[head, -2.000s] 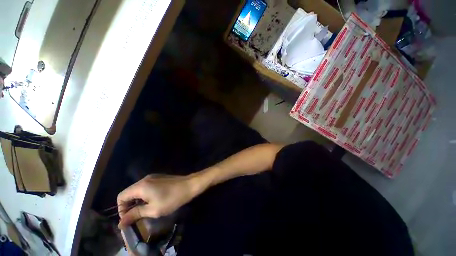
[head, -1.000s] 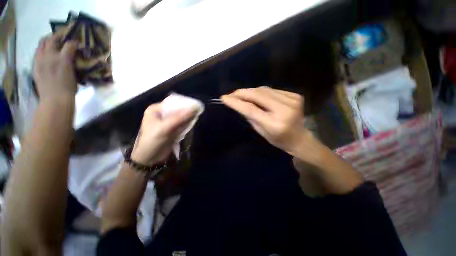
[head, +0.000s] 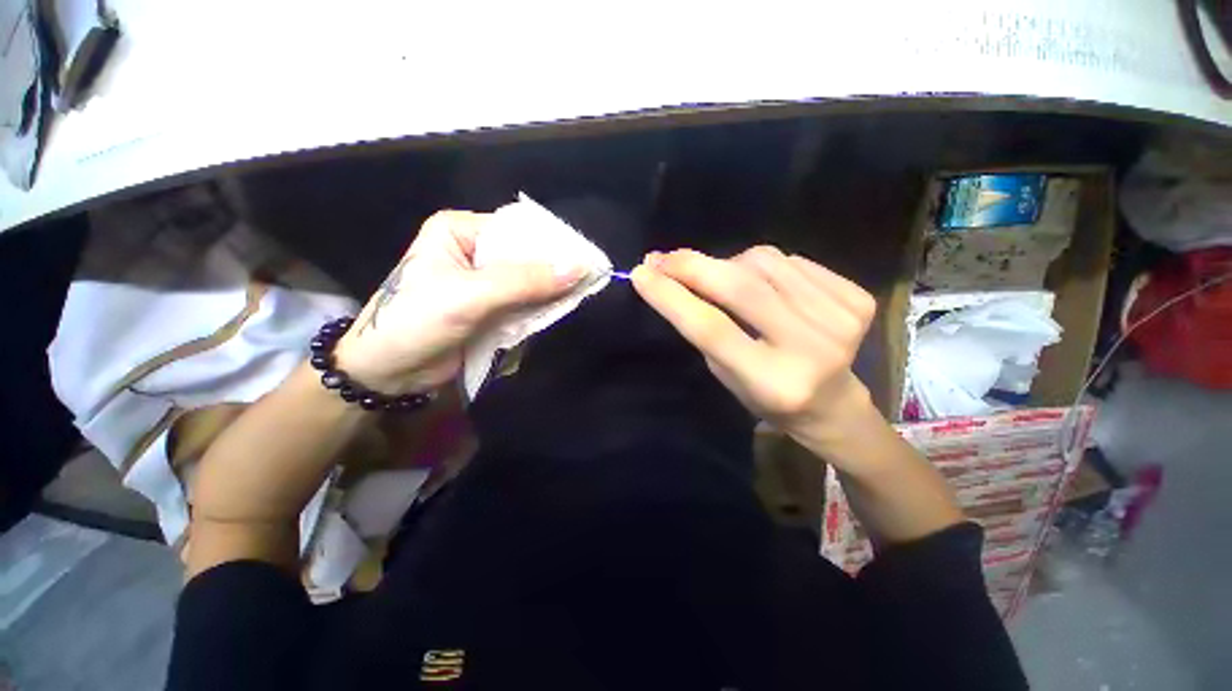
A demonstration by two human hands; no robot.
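My left hand (head: 453, 290), with a dark bead bracelet on the wrist, holds a small white cloth piece (head: 520, 257) between thumb and fingers above my lap. The piece shows mostly its pale side, with a little tan and black at its lower edge. My right hand (head: 736, 317) is just to the right, its thumb and forefinger pinched on a fine thread (head: 620, 275). The short thread spans the small gap between the piece's right corner and my right fingertips. No tool can be made out in my right hand.
The white table (head: 568, 68) curves across the top, with dark-handled snips (head: 84, 61) at its left. A white heap with tan stripes (head: 135, 365) lies at left. At right are an open cardboard box (head: 1092, 250) with a phone (head: 993, 200) and white scraps (head: 980, 354), and a red-lettered carton (head: 1000, 473).
The view has swung round and levelled. The other person's arm at the tan stack has left the picture. My hands still hold the piece and the line at its corner, now closer together.
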